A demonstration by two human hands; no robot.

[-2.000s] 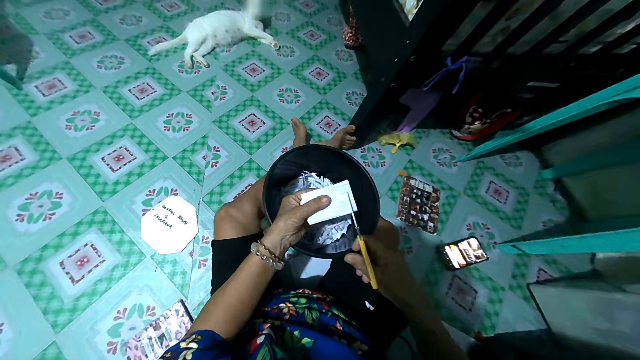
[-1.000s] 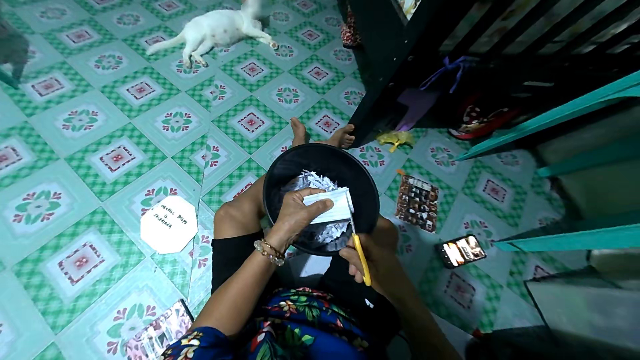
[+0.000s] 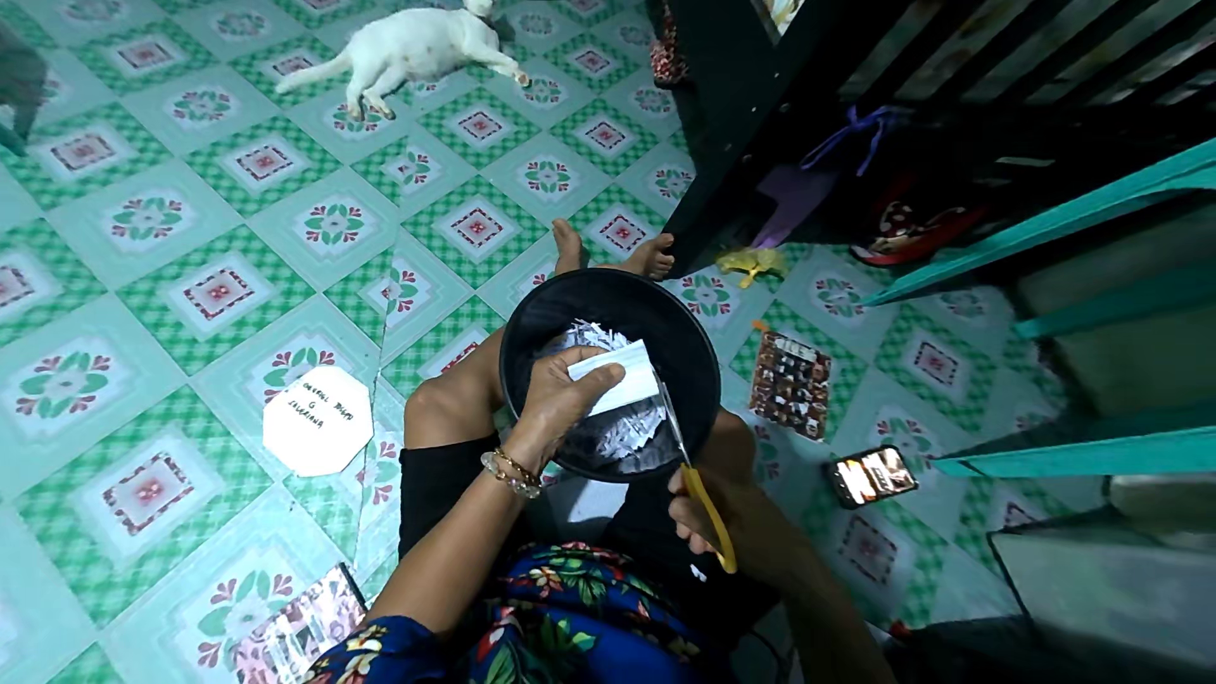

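Between my legs stands a round black plastic bucket (image 3: 698, 332) with shredded white paper (image 3: 632, 432) inside. My left hand (image 3: 560, 394) pinches a small stack of white paper (image 3: 622, 375) above it, thumb on top. My right hand (image 3: 703, 513) holds scissors with yellow handles (image 3: 711, 518). The scissor blades point up along the right edge of the paper; whether they are apart is hard to tell.
Around me on the patterned floor lie an octagonal white card (image 3: 318, 421) bearing writing, a lit phone (image 3: 874, 475), a printed sheet (image 3: 790, 385), a glossy picture item (image 3: 304, 632) and a yellow plastic bag (image 3: 752, 263). A white cat (image 3: 418, 46) lies farther off. Teal wooden bars (image 3: 1083, 451) stand at right.
Both hands stay over the bucket with the paper and the scissors. The scissors have shifted slightly in angle against the paper's right edge.
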